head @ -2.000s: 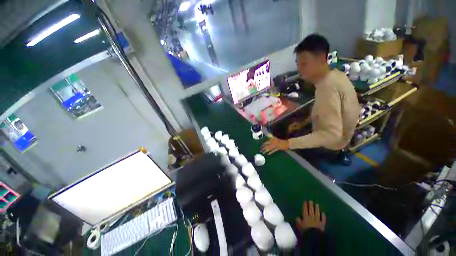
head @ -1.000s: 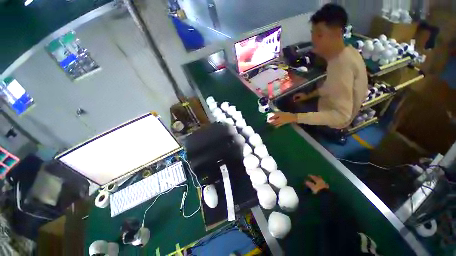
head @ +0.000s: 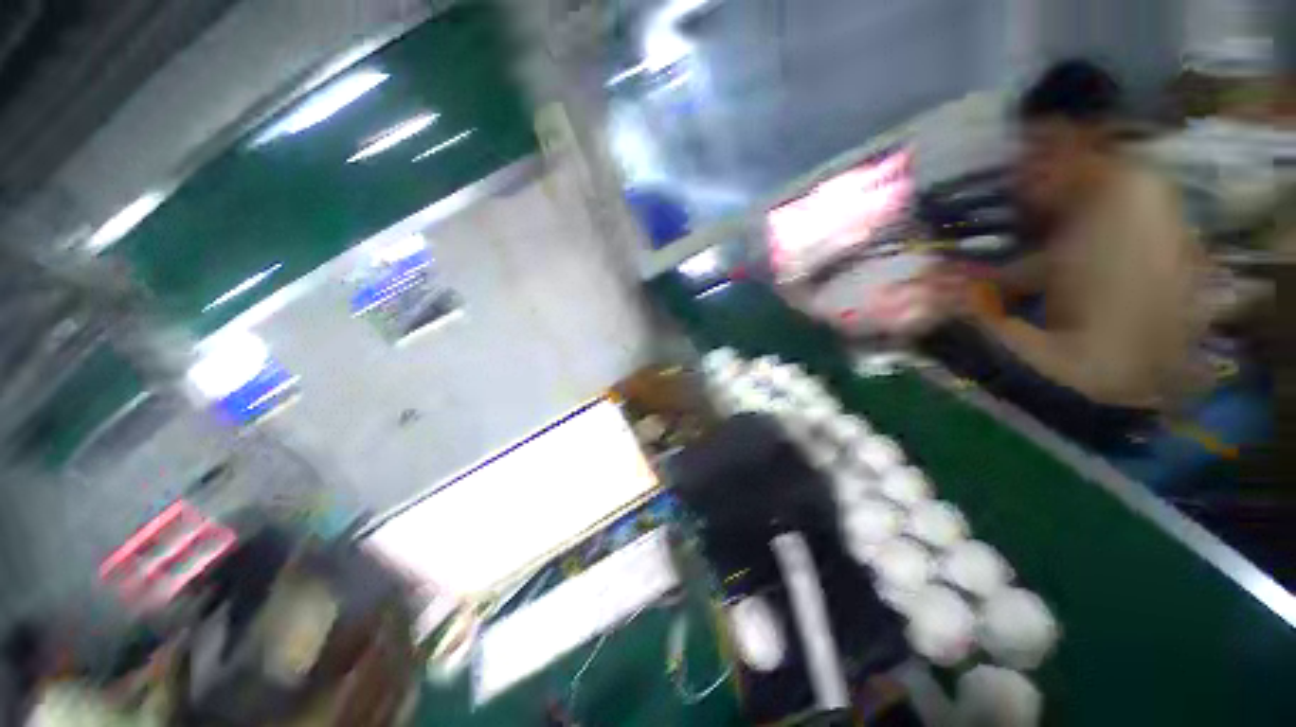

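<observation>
The frame is blurred by motion. Neither of my hands is in view. White dome cameras (head: 940, 622) stand in rows on the green line table (head: 1123, 611), running from lower right up to the middle. A bulky black box (head: 753, 490) stands left of the rows, with a white label strip (head: 810, 621) hanging from it. A white mouse (head: 756, 633) lies left of the strip. A long white keyboard (head: 576, 614) lies below a monitor (head: 519, 500) with a mostly blank white screen.
A person (head: 1123, 270) sits beyond the line table at the upper right, near a lit screen (head: 841, 213). The table's metal edge (head: 1194, 534) runs along its right side. Thin cables (head: 685, 662) lie between keyboard and mouse. A red rack (head: 168, 551) shows at the left.
The head view has swung, so the bench and camera rows appear further right and lower. The hand on the line table has left the picture. The person's arms have drawn back from the table.
</observation>
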